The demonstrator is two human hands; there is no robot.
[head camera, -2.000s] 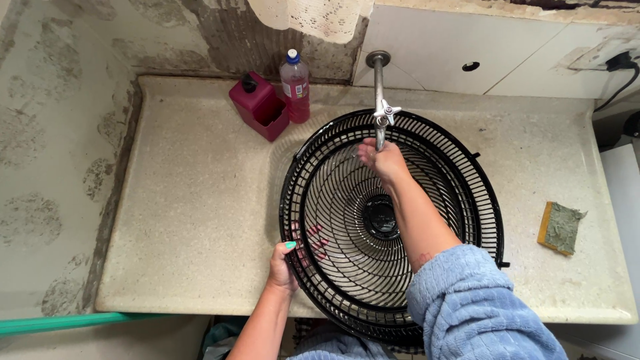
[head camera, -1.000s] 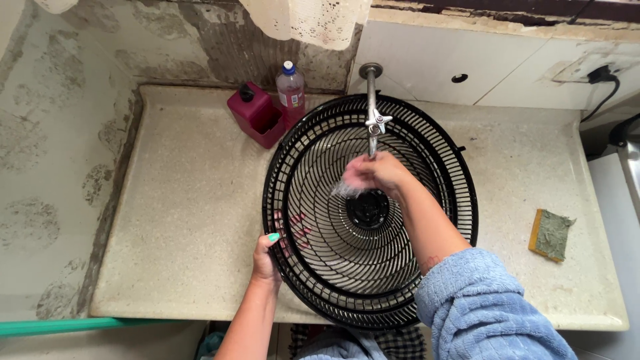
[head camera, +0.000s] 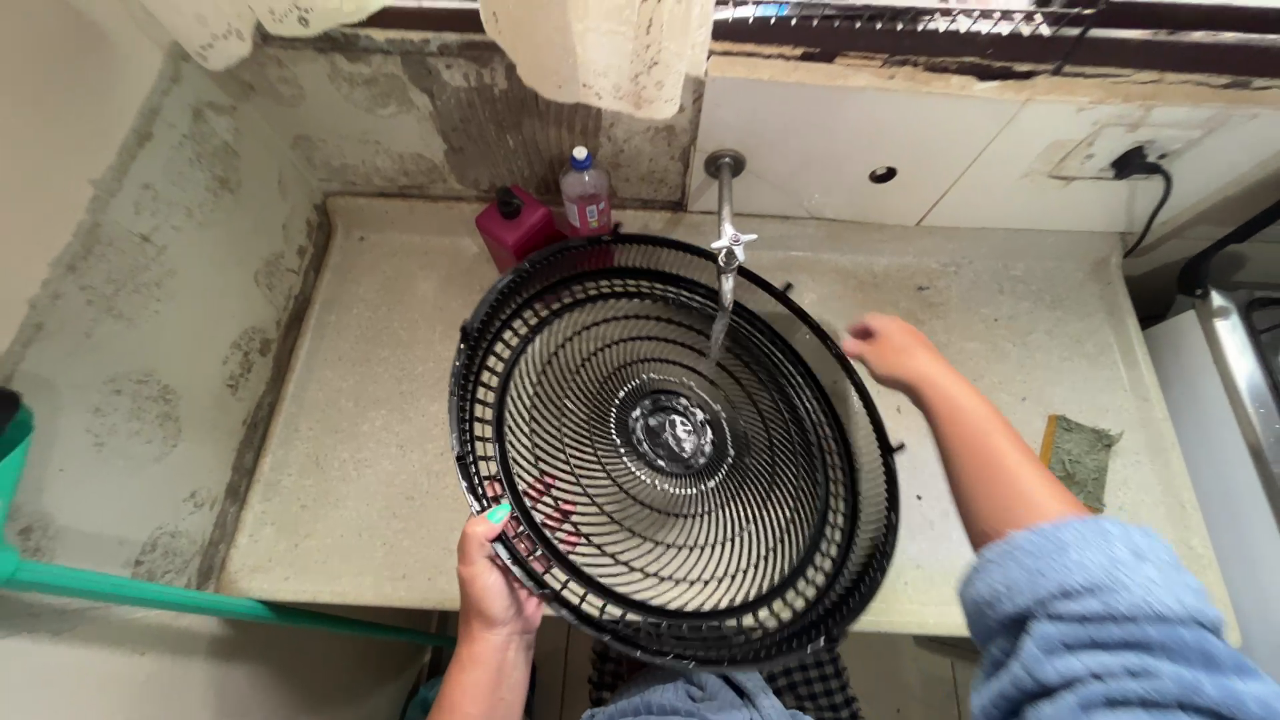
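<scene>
A round black fan grille [head camera: 675, 440] is tilted over the pale sink counter, its hub wet. My left hand [head camera: 500, 580] grips its lower-left rim, thumb on top and fingers showing behind the bars. Water runs from the metal wall tap [head camera: 727, 245] onto the grille's upper part. My right hand [head camera: 890, 350] is raised just off the grille's right rim, blurred, its fingers curled; nothing shows in it, though whether they are closed is unclear.
Behind the grille stand a magenta container [head camera: 515, 228] and a bottle of pink liquid [head camera: 587, 195]. A sponge [head camera: 1080, 460] lies at the right. A plug [head camera: 1138, 163] with a black cord is in the wall socket. A green pole [head camera: 200, 600] crosses the lower left.
My right hand has moved from under the tap to the right, beyond the grille's rim. The grille now sits more tilted, with my left hand still on its rim.
</scene>
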